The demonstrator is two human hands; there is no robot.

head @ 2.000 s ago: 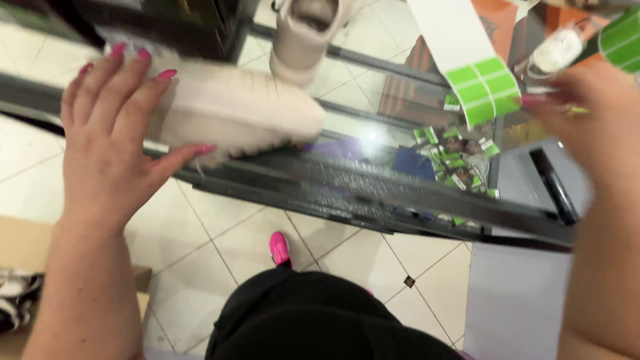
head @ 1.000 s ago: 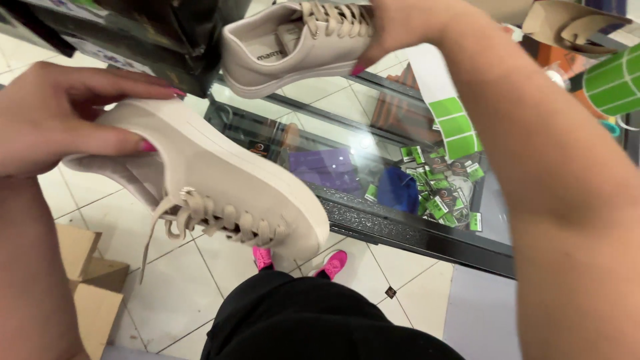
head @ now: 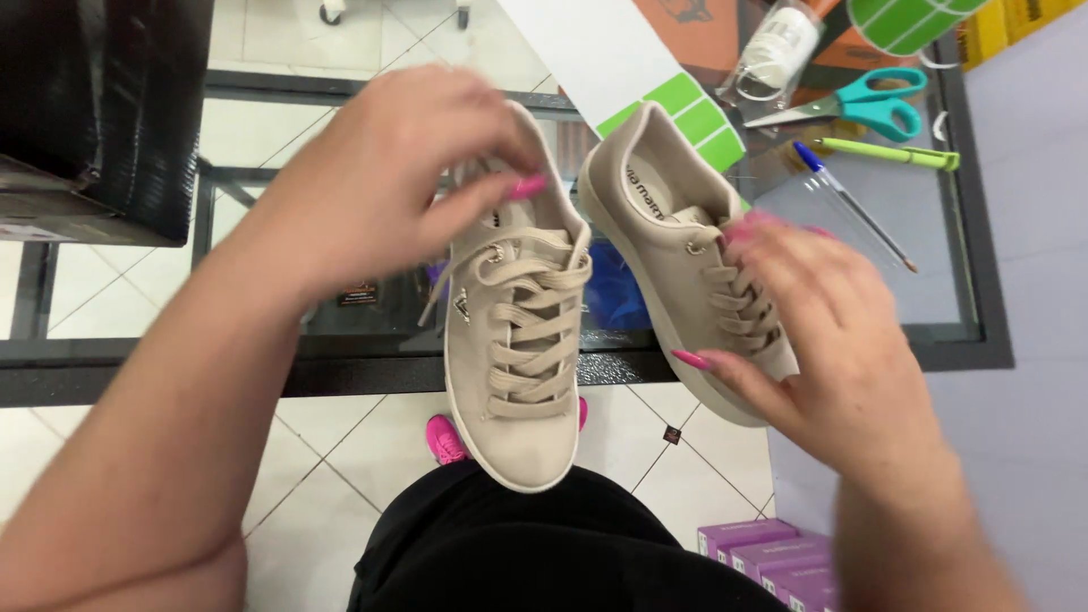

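Note:
Two beige lace-up sneakers rest side by side at the glass table's front edge, toes toward me. My left hand (head: 425,170) is at the heel opening of the left sneaker (head: 518,340), its thumb and fingers curled there; blur hides whether they grip the shoe. The right sneaker (head: 671,255) stands slightly tilted, and my right hand (head: 816,331) lies over its laces and far side, thumb near the sole edge. Whether that hand grips it is unclear. A loose lace end hangs at the left sneaker's side.
Behind the right sneaker lies a strip of green labels (head: 697,119). Teal-handled scissors (head: 880,102), a lime pen (head: 888,154) and a blue-capped ballpoint pen (head: 858,208) lie at the right. A black glossy box (head: 102,110) stands at the left; purple boxes (head: 756,552) are below right.
The two sneakers, held apart by my hands one second ago, are now side by side with toes toward me. Both hands have moved inward with them.

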